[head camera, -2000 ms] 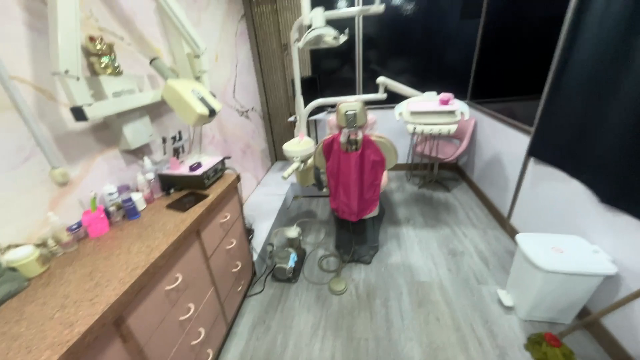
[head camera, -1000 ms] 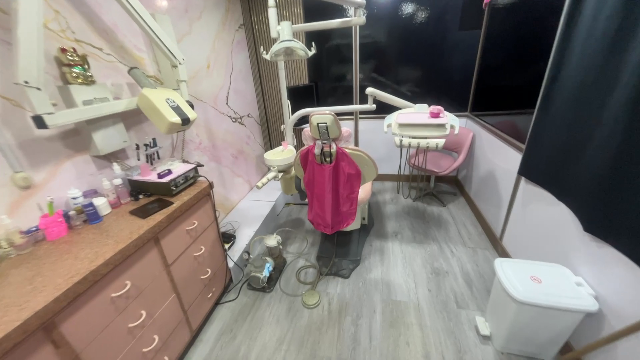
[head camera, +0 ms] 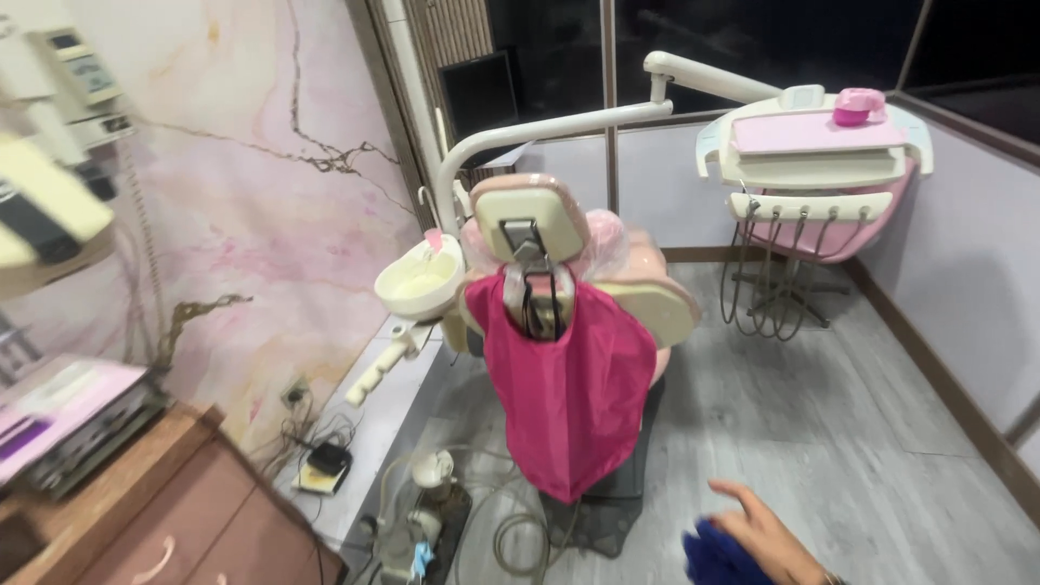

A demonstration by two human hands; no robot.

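My right hand (head camera: 760, 524) is low in the view, right of centre, over the grey floor. It holds a dark blue cloth (head camera: 717, 556), bunched below the fingers, with the index finger stretched out to the left. My left hand is out of view. Ahead, nearer the middle, stands a dental chair with its headrest (head camera: 530, 218) facing me. A magenta bib or apron (head camera: 569, 390) hangs down the back of the chair. The hand is to the right of the apron's lower end and does not touch it.
A suction pump unit (head camera: 422, 520) with hoses (head camera: 520, 544) lies on the floor left of the chair's base. A spittoon bowl (head camera: 418, 280) is at the chair's left. The instrument tray (head camera: 812, 134) extends at the right. A drawer cabinet (head camera: 195, 504) borders the left side.
The view has moved forward, closer to the chair. My right hand with the blue cloth has come into view; neither earlier frame shows it.
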